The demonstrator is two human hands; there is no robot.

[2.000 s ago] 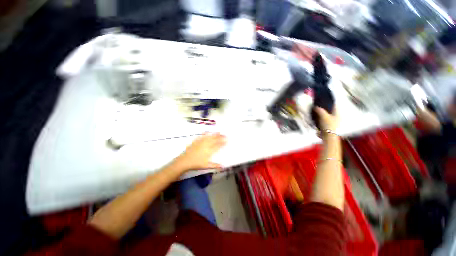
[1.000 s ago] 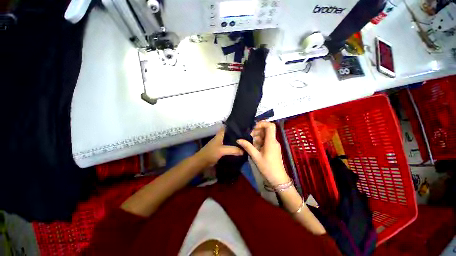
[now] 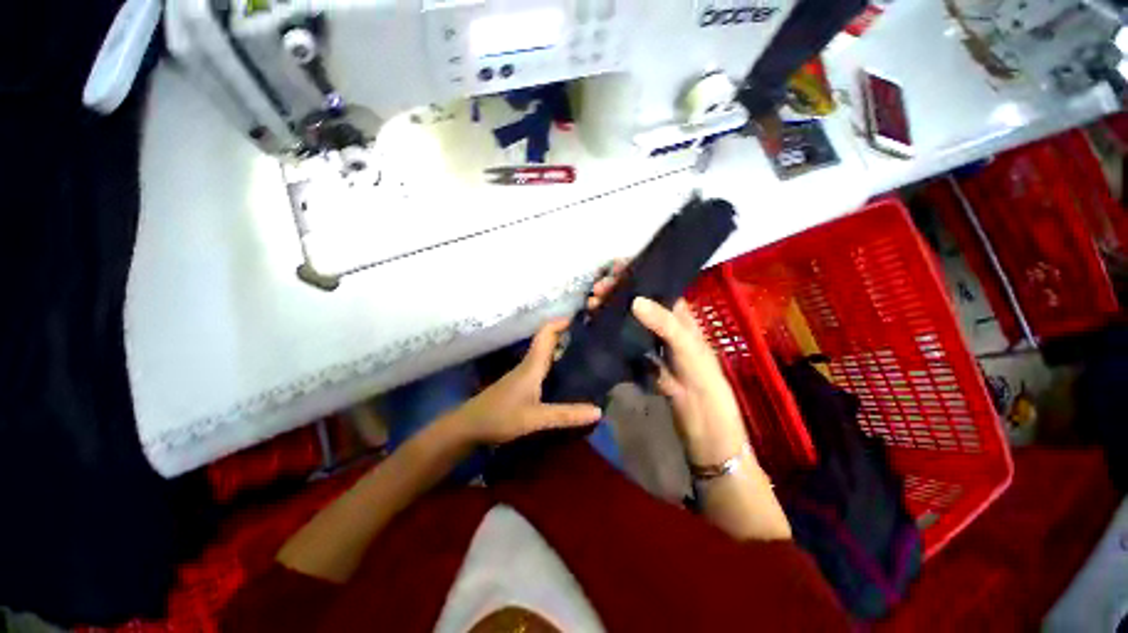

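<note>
A bundle of black cut pieces (image 3: 643,291) lies in both my hands, over the table's front edge and my lap. My left hand (image 3: 526,398) holds its lower left side, with the thumb against the cloth. My right hand (image 3: 683,365) grips it from the right, with the thumb on top. The far end of the bundle points up and right over the table. Some of the fingers are hidden by the cloth.
The white brother sewing machine (image 3: 594,62) stands beyond, with its lit needle area (image 3: 353,161) at left. Red-handled snips (image 3: 532,174) and dark scraps (image 3: 529,127) lie under its arm. A phone (image 3: 886,114) lies at right. A red crate (image 3: 915,371) with dark cloth stands right.
My right hand came back from the table's right with the black pieces, and both hands now hold them. Since one second ago, the bundle has tilted to the right and its far end has come nearer.
</note>
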